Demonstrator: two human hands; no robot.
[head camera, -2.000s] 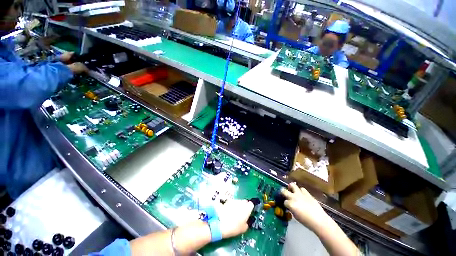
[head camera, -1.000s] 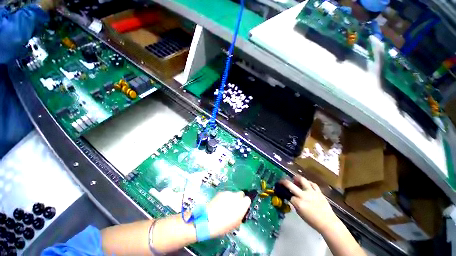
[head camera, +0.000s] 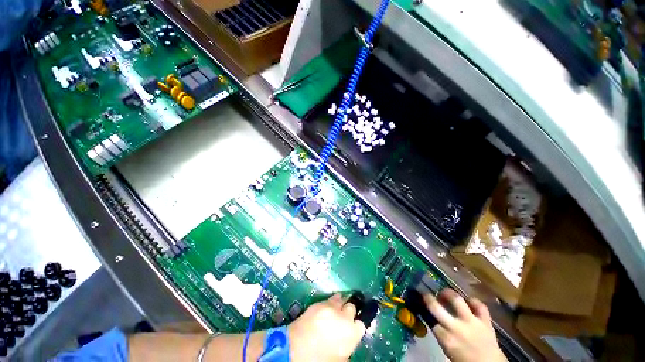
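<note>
A green circuit board (head camera: 212, 247) lies on the conveyor before me, with white patches and yellow-orange parts (head camera: 406, 316) near its right end. My left hand (head camera: 329, 329), with a light blue wrist strap (head camera: 275, 345), is low over the board, its fingers on a black part (head camera: 366, 310). My right hand (head camera: 463, 327) is at the board's right end, its fingertips on another black part (head camera: 419, 295), partly hidden by the fingers. The blue coiled cord (head camera: 351, 88) crosses the view.
A second circuit board (head camera: 113, 78) lies further left. Beyond the conveyor rail (head camera: 368, 192) are a black bin (head camera: 431, 162) with white parts (head camera: 368, 124) and an open cardboard box (head camera: 488, 272). Black round parts (head camera: 32, 297) stand at lower left. A blue sleeve (head camera: 15, 92) shows at left.
The view has tilted down and come closer to the board. Both hands stay at the same end of the board, still on the black parts.
</note>
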